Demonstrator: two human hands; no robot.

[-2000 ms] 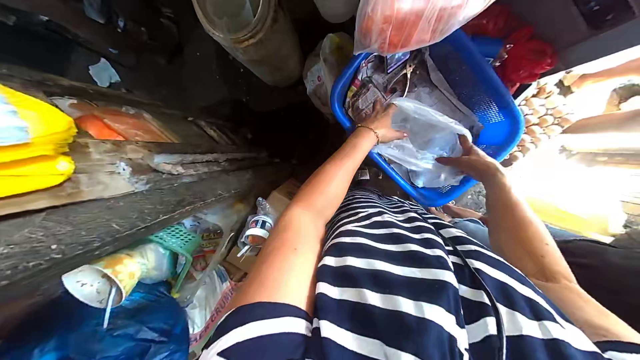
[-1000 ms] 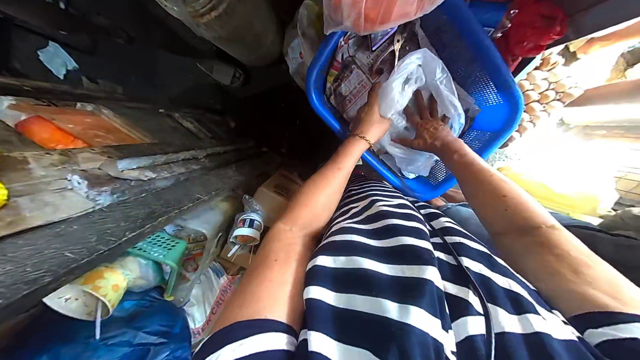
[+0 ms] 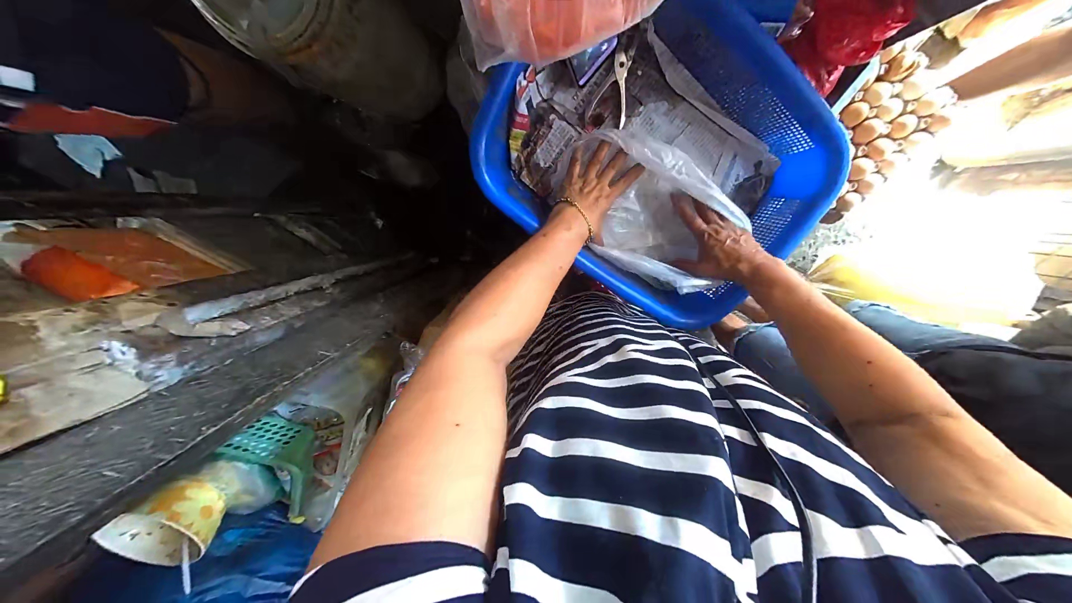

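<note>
A blue plastic basket, lined with printed newspaper, is in front of me. Inside it a clear plastic bag lies spread out. My left hand, a bracelet at its wrist, rests on the bag's left part with fingers spread. My right hand lies at the bag's right part, its fingers partly under the film; whether it grips the film I cannot tell. Beyond my left hand, scissors with pale handles lie on the newspaper, beside what looks like a phone.
A plastic bag with orange contents overhangs the basket's far edge. Eggs are stacked to the right, near a red bag. Wooden boards run along the left, with a green plastic basket and a patterned cup below.
The bag was bunched up between my hands a second ago; now it lies flatter and more spread. My left hand has opened out on it, and more of the newspaper shows.
</note>
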